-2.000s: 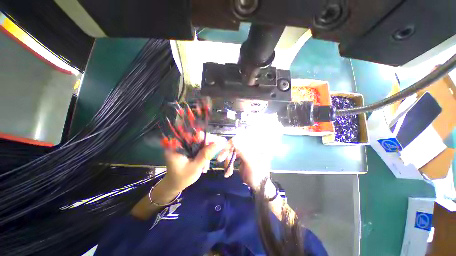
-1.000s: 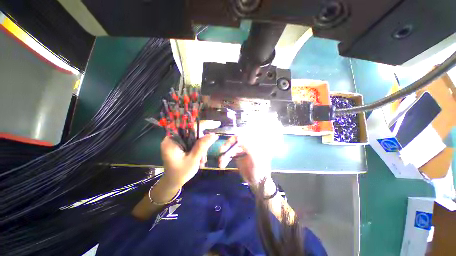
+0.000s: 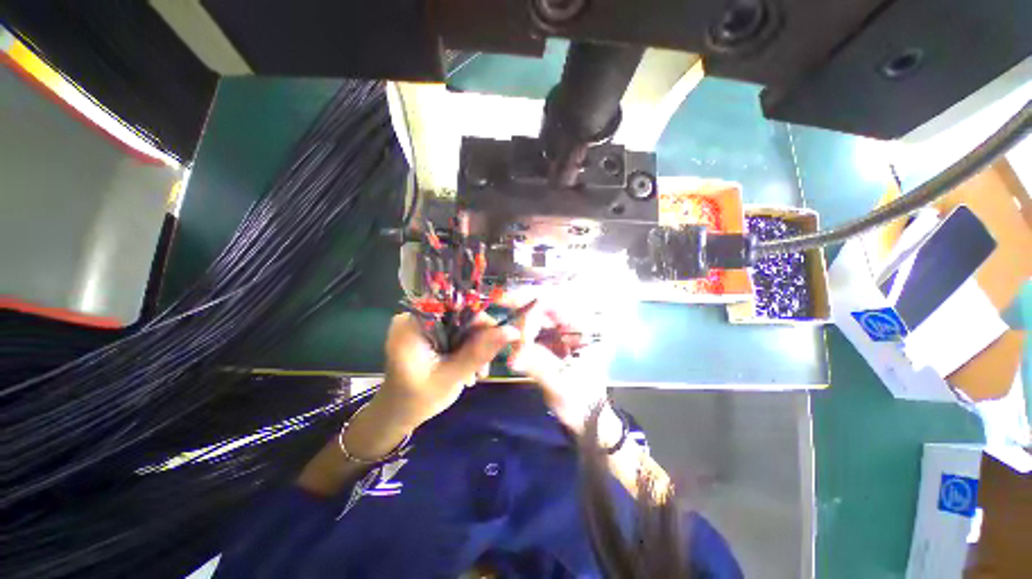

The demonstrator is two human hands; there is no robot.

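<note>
My left hand point(image 3: 436, 368) is closed around a bunch of black cables point(image 3: 455, 322) with red terminals at their ends, just left of the machine's front. My right hand point(image 3: 555, 356) is close beside it on the right, in front of the crimping machine point(image 3: 555, 192). Its fingertips are partly washed out by the lamp's glare, and dark, thin shapes show near them. I cannot tell whether it holds anything. The small jaws at the machine's front are mostly lost in the glare.
A red terminal box point(image 3: 733, 221) and a dark terminal box point(image 3: 823, 271) stand right of the machine. A ribbed lamp neck point(image 3: 894, 215) crosses above them. Black cables point(image 3: 283, 215) drape over the green bench at left. White-and-blue cartons point(image 3: 928, 368) lie at right.
My left hand and its bunch have moved slightly right, and the red-tipped ends have tilted and bunched differently. My right hand has shifted, its fingers now nearer the bunch than one second ago.
</note>
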